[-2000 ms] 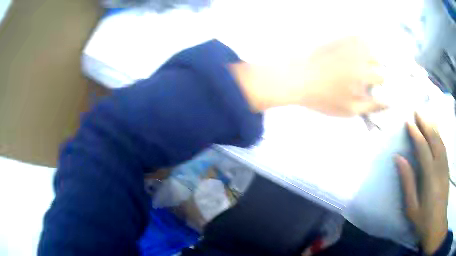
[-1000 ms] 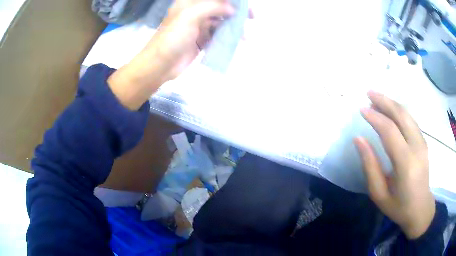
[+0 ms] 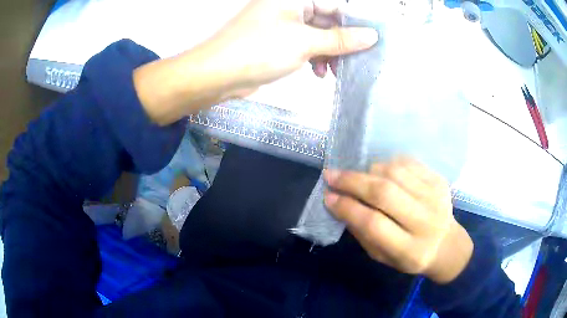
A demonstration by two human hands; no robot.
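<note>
A darker speckled grey facing strip (image 3: pixel 353 102) runs from top to bottom along the left edge of a smooth pale grey pocket bag piece (image 3: pixel 419 118). My left hand (image 3: pixel 273 46) grips the strip's upper end between thumb and fingers. My right hand (image 3: pixel 398 214) pinches the strip and cloth lower down, near the table's front edge. The strip's lower end hangs over that edge above the dark lap. Whether the strip is joined to the piece cannot be told.
Red-handled snips (image 3: pixel 535 118) lie on the white table at right. A grey rounded plate (image 3: pixel 511 36) and small metal machine parts (image 3: pixel 470 10) are at the top right. A tape measure (image 3: pixel 264 131) runs along the front edge. Below are scraps and blue plastic (image 3: pixel 133 261).
My left hand has brought the strip from the upper left to the pale piece. My right hand has gone from lying flat on the piece to pinching strip and cloth. The view has shifted right.
</note>
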